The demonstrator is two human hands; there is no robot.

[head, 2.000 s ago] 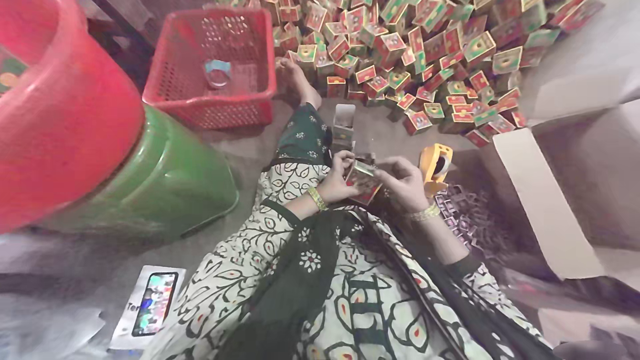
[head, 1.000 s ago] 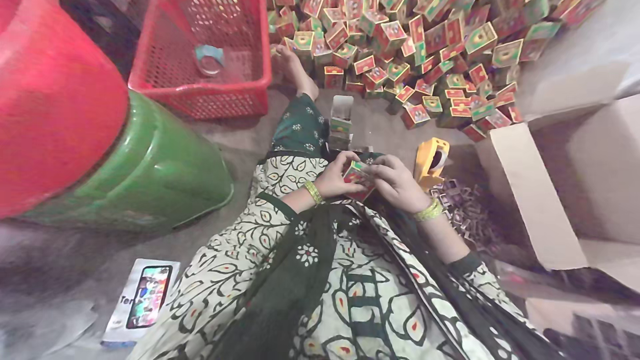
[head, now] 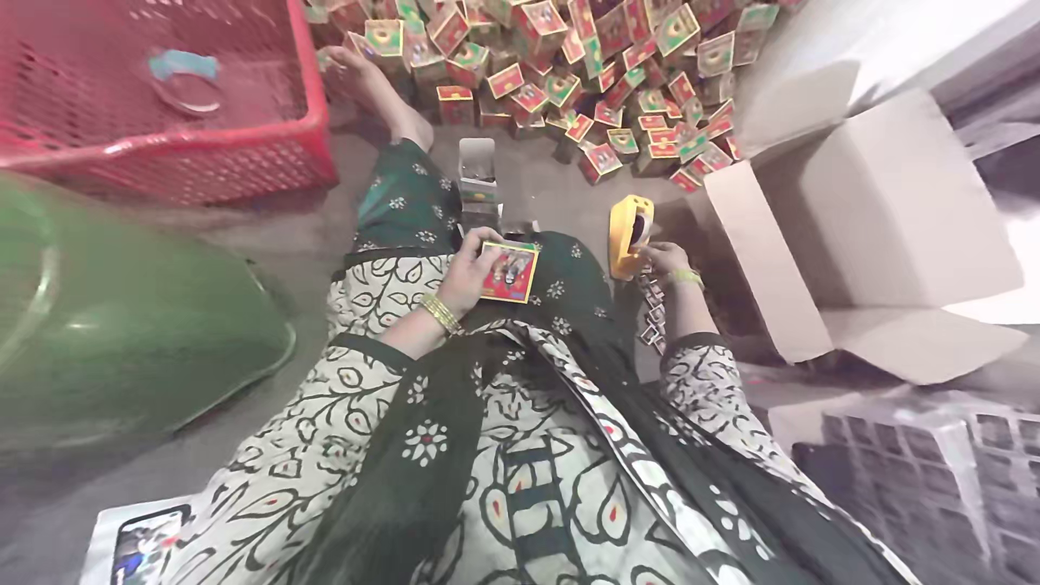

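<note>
My left hand (head: 469,275) holds a small red printed cardboard box (head: 510,273) with yellow edges and a green strip, above my lap. Off to the right, my right hand (head: 666,261) touches the near end of a yellow tape dispenser (head: 624,231) on the floor; its fingertips are partly hidden against it. A grey open-topped small box (head: 477,162) stands just beyond my lap, with more small boxes close to it. Small patterned pieces (head: 652,313) lie between my leg and my right forearm.
Many small red and green boxes (head: 528,89) are heaped on the floor ahead. A red plastic basket (head: 317,130) holding a ring-shaped item and a green tub (head: 146,317) are at left. An open cardboard carton (head: 772,260) stands at right. A flat package (head: 101,536) lies lower left.
My right hand has left the small box and moved right to the yellow tape dispenser. My left hand keeps hold of the box. The view has shifted closer.
</note>
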